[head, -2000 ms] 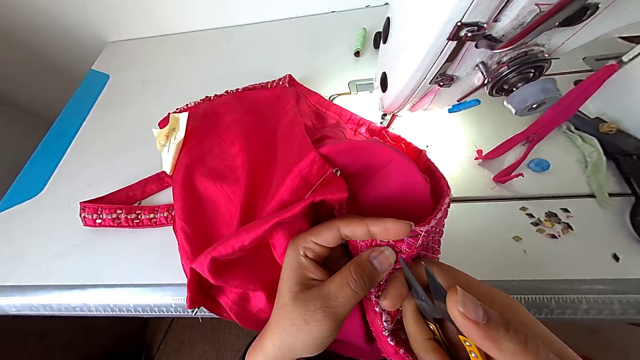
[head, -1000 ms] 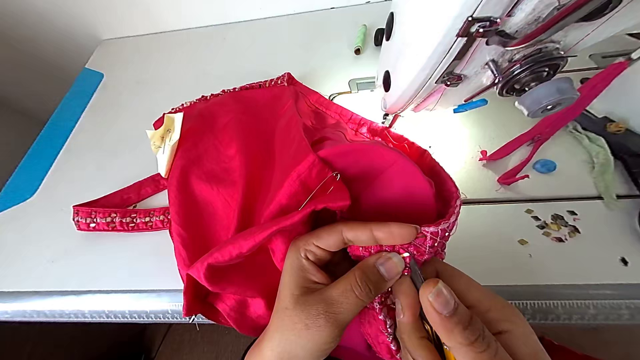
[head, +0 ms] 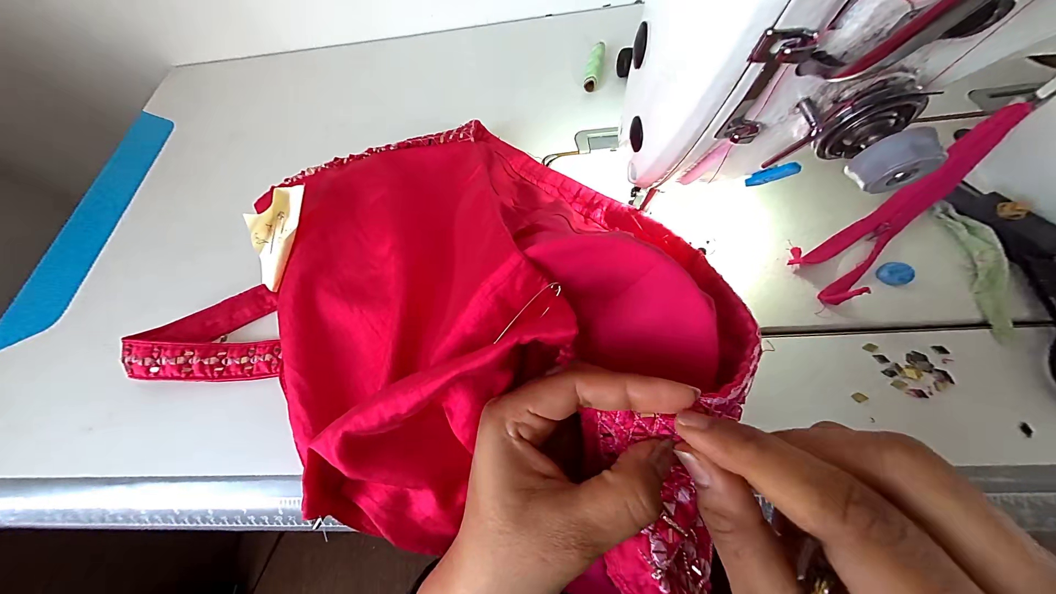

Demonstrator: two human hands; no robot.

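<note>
A pink-red satin garment (head: pixel 388 280) with an embellished border (head: pixel 676 528) lies on the sewing table. My left hand (head: pixel 569 478) pinches the border's edge between thumb and index finger. My right hand (head: pixel 808 487) meets it there, thumb and index fingertips together at the embroidery; whatever is between them is too small to tell. The scissors (head: pixel 813 569) are mostly hidden in my right palm, with only a bit of metal and handle showing. A safety pin (head: pixel 528 312) sits on the lining. A narrow embellished strap (head: pixel 202 360) sticks out at the left.
The sewing machine (head: pixel 701 82) stands at the upper right, with a green thread spool (head: pixel 594 66) behind. Pink fabric strips (head: pixel 916 198), blue chalk (head: pixel 895 273) and small loose mirror-like pieces (head: pixel 916 373) lie to the right. A metal ruler (head: pixel 148 502) runs along the front edge.
The scissors, whose blades were at the border between my hands, have moved back into my right palm. My right thumb and index fingertips have come to the border beside my left thumb.
</note>
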